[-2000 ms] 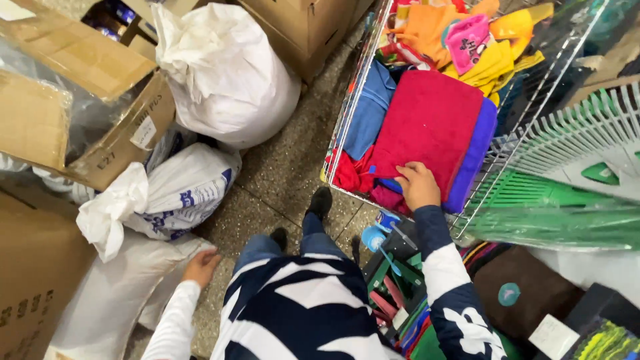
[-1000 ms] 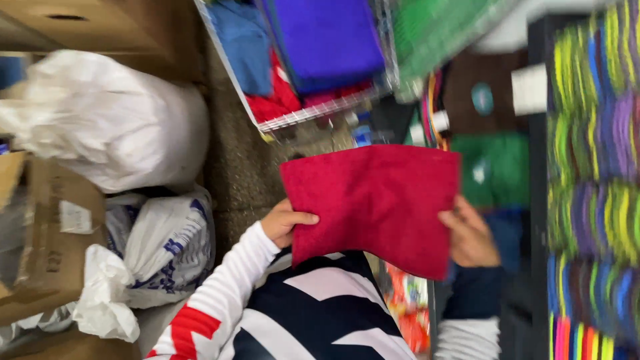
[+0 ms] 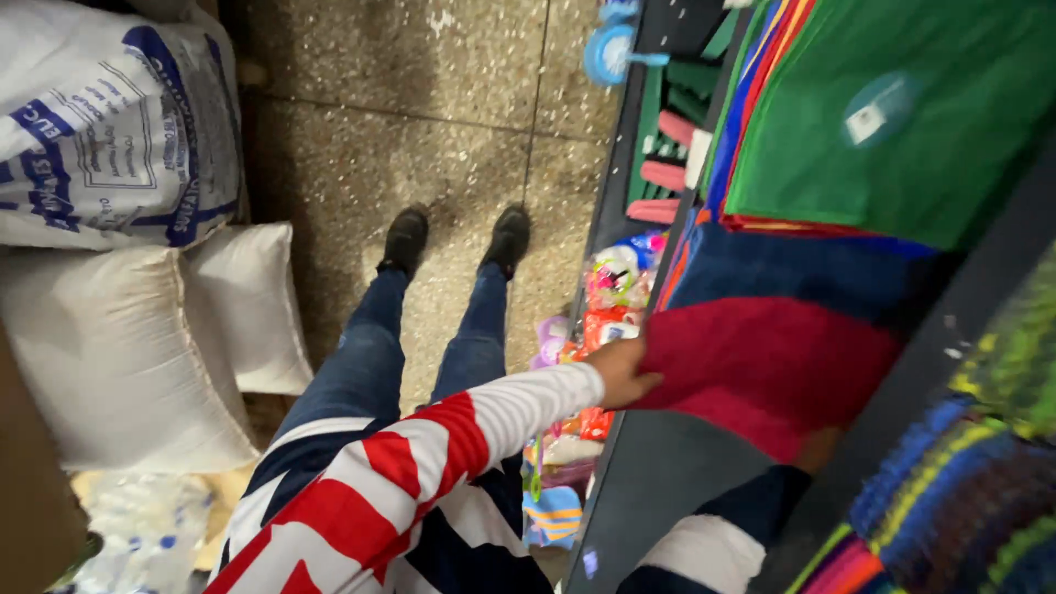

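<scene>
A dark red folded cloth (image 3: 767, 363) lies over the near part of a dark shelf, overlapping a stack of navy blue cloth (image 3: 767, 268). My left hand (image 3: 620, 375) grips its left edge, with the thumb on top. My right hand (image 3: 818, 450) is at the cloth's lower right corner, partly hidden by the cloth and in shadow, so its fingers cannot be made out. Beyond the navy stack lies a pile of folded cloths with a green cloth (image 3: 891, 124) on top, bearing a round label.
Striped, fuzzy textiles (image 3: 949, 487) hang at the right behind a dark shelf upright. Below the shelf's left edge are packaged goods (image 3: 615, 330) and green brushes with pink parts (image 3: 664, 173). A printed white sack (image 3: 124, 124) and plain white sacks (image 3: 107, 355) stand on the left of the speckled floor (image 3: 445, 91).
The red cloth lay in the wire basket, was then held up between both hands, and is now at the shelf beside the navy stack. The view has turned toward the shelf.
</scene>
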